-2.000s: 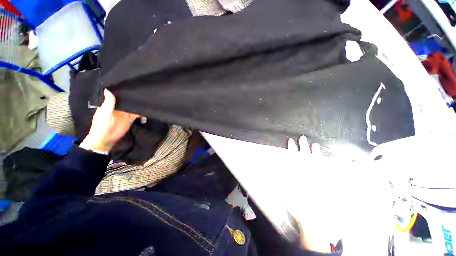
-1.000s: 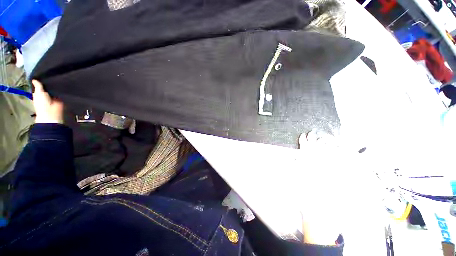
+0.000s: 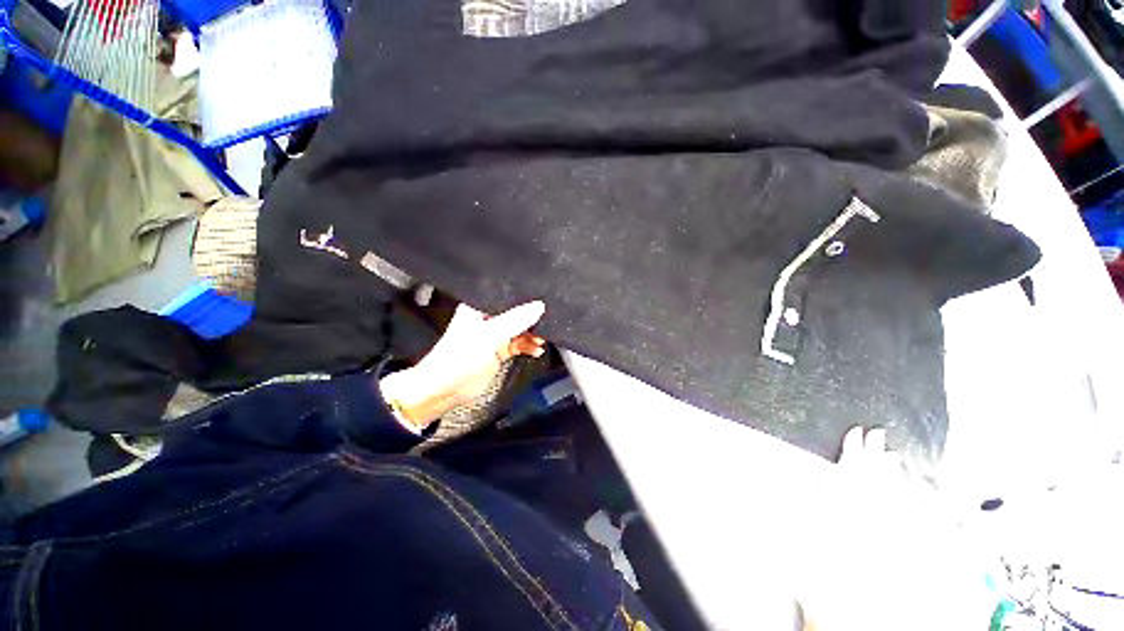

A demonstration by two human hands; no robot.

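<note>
A large black fabric panel lies across the white table and hangs over its left edge. It has a pale L-shaped detail on the right and a short pale checked strip on the left. My left hand pinches the panel's near edge where it crosses the table edge, index finger along the cloth. My right hand is washed out by glare; only fingertips show on the near right edge of the panel, so its grip is unclear.
Plaid fabric shows under the black cloth at the right, and more plaid hangs at the left. A blue chair stands upper left. Machine parts are glare-blurred at lower right. The white table edge runs diagonally.
My left hand has moved right along the near edge from the far left corner of the panel. The view has shifted, and the panel and my right fingertips appear lower and further right.
</note>
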